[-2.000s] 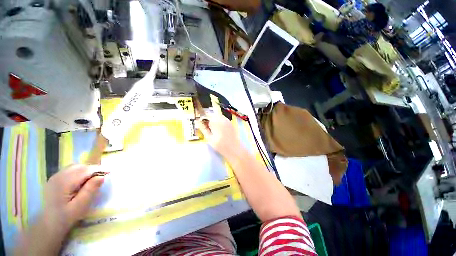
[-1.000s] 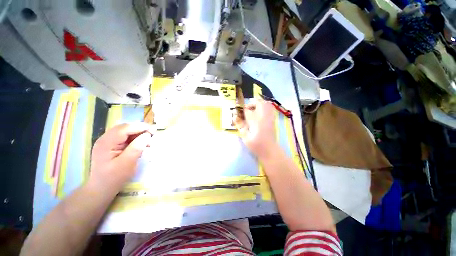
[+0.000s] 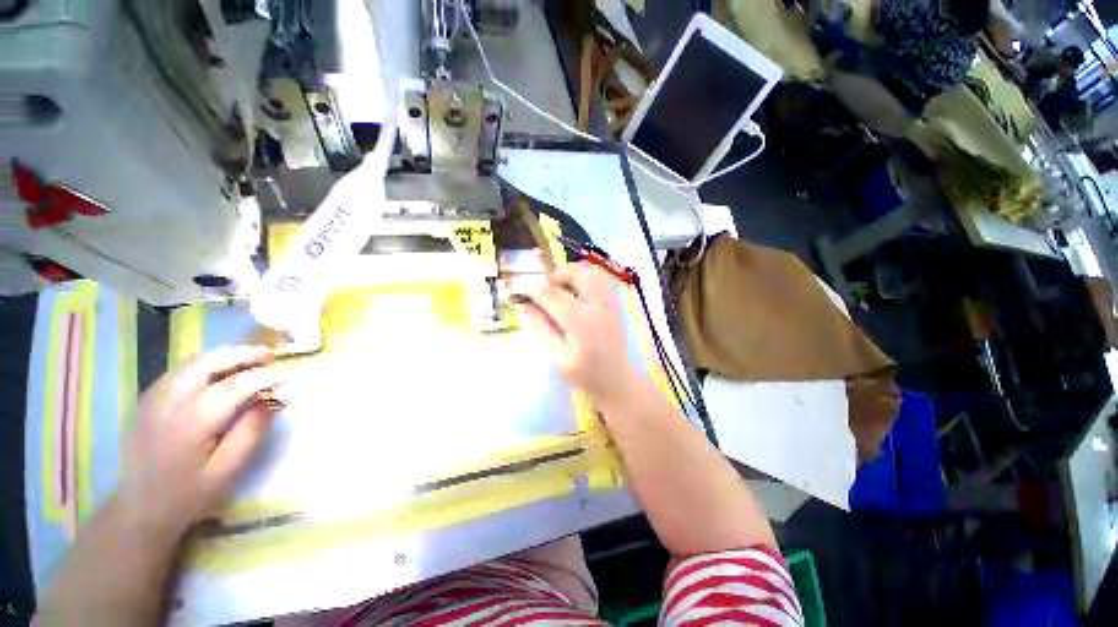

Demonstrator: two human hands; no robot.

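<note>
The clamp frame [image 3: 399,263], with yellow tape and black handwriting, lies under the head of the pattern sewing machine [image 3: 110,147]. My left hand [image 3: 202,423] is at its left prong, fingers curled on a brown handle strap end [image 3: 267,398], mostly hidden by the fingers. My right hand [image 3: 582,325] is beside the right prong. Its fingers are on another brown strap [image 3: 537,233], which slants up behind the clamp's right side. The pale, yellow-taped template [image 3: 490,410] lies below, partly washed out by glare. The white lamp arm [image 3: 321,251] hides part of the clamp's left side.
Red and black thread snips [image 3: 603,261] lie right of my right hand. A tablet-like control screen [image 3: 701,101] stands behind. Brown fabric [image 3: 772,312] and a white sheet [image 3: 785,423] are at the right, above a blue bin [image 3: 893,459]. A green bin [image 3: 803,588] is by the lap.
The view has swung back and forth. My left hand stays at the left prong, its fingers now closer to it. The strap at my right hand shows more clearly, slanting outward from the clamp.
</note>
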